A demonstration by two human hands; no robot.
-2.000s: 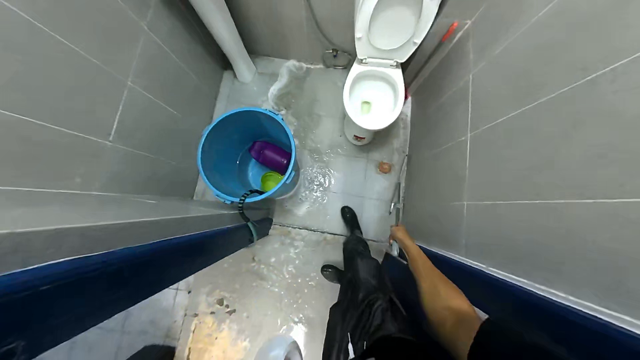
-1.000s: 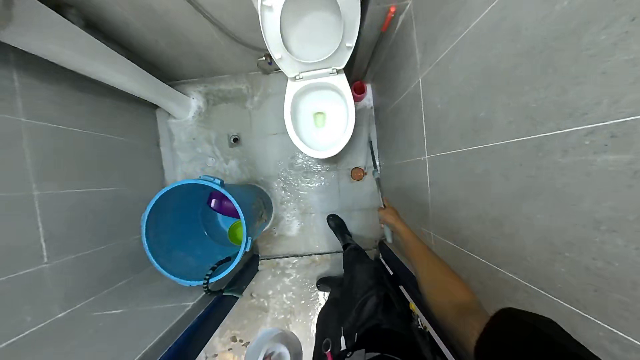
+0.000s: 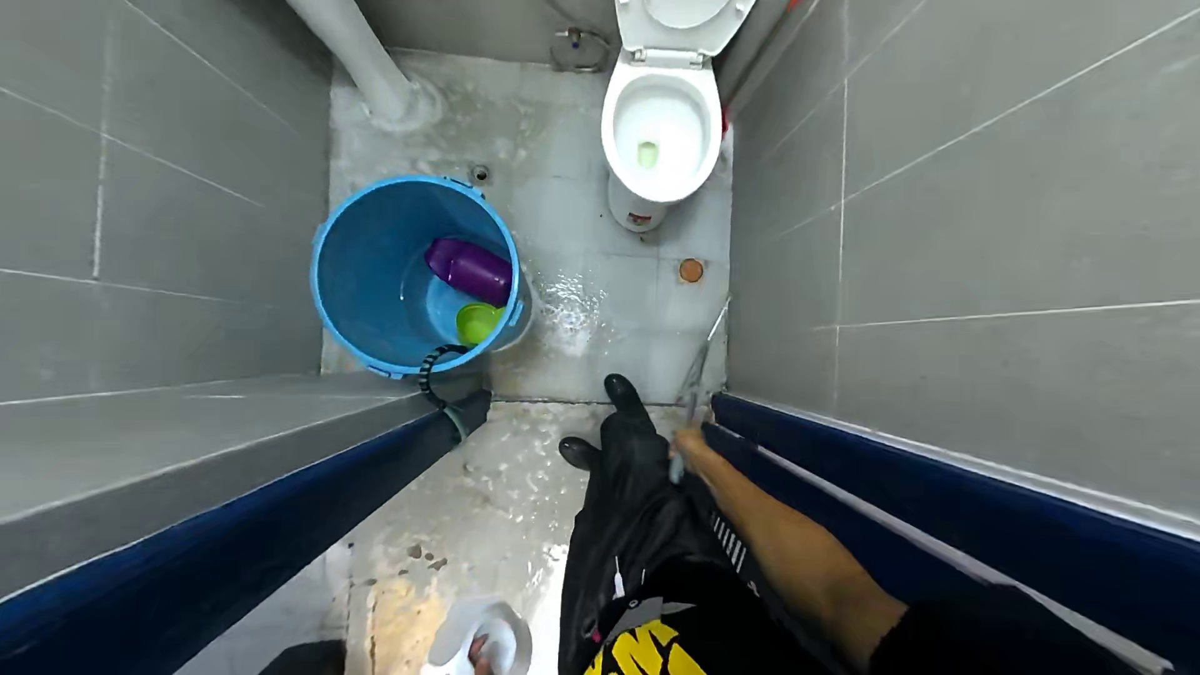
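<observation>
My right hand (image 3: 689, 448) is closed around the grip of a thin, long-handled grey tool (image 3: 698, 370), whose blurred far part points towards the toilet side by the right wall; its kind is unclear. At the bottom edge, fingers of my left hand (image 3: 480, 653) show at a whitish plastic container (image 3: 455, 623); the rest of that hand is hidden. A large blue plastic tub (image 3: 352, 272) stands on the wet floor at the left, with a purple plastic vessel (image 3: 472, 269) and a green scoop (image 3: 478, 322) inside. A dark ribbed hose (image 3: 427, 375) hangs over its rim.
A white toilet (image 3: 661, 122) with its lid raised stands at the far right. A white pipe (image 3: 361, 56) meets the floor near a drain (image 3: 480, 174). A round brown object (image 3: 691, 270) lies near the right wall. A raised sill line crosses the wet floor before my black shoes (image 3: 626, 389).
My right hand has come away from the right wall, where it was a second ago, to beside my leg, with the tool in it. The view has shifted.
</observation>
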